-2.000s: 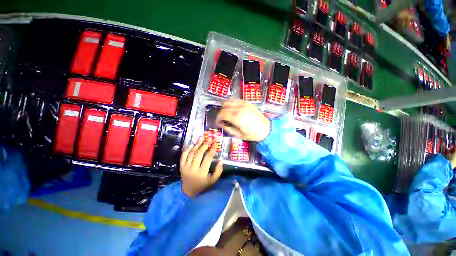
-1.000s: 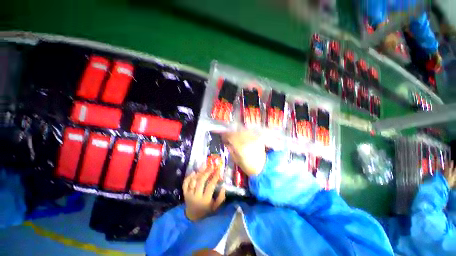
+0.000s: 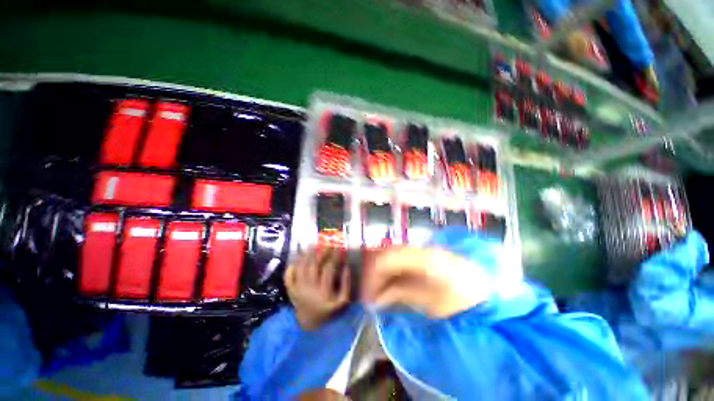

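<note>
A clear blister tray (image 3: 354, 168) holds two rows of red-and-black keypad phones (image 3: 416, 153). My left hand (image 3: 317, 286) is at the tray's near left corner, fingers bent, just below the first phone of the near row (image 3: 330, 219). My right hand (image 3: 419, 278) is close beside it, blurred, at the tray's near edge. Something dark and reddish shows between the hands, too blurred to name. Whether either hand grips it cannot be told. To the left, a black blister tray (image 3: 235, 145) holds several red back covers (image 3: 180, 258) with pale strips.
A dark green belt (image 3: 258, 47) runs behind the trays. Another tray of phones (image 3: 540, 106) stands at the back right. A clear crinkled bag (image 3: 565, 211) and stacked clear trays (image 3: 622, 223) lie to the right, near a neighbour's blue sleeve (image 3: 669, 274). Dark trays (image 3: 196, 348) are below the bench.
My right hand has moved from over the near-row phones to the tray's near edge. My left hand has drawn slightly nearer, uncovering more of the first near-row phone. The view has shifted.
</note>
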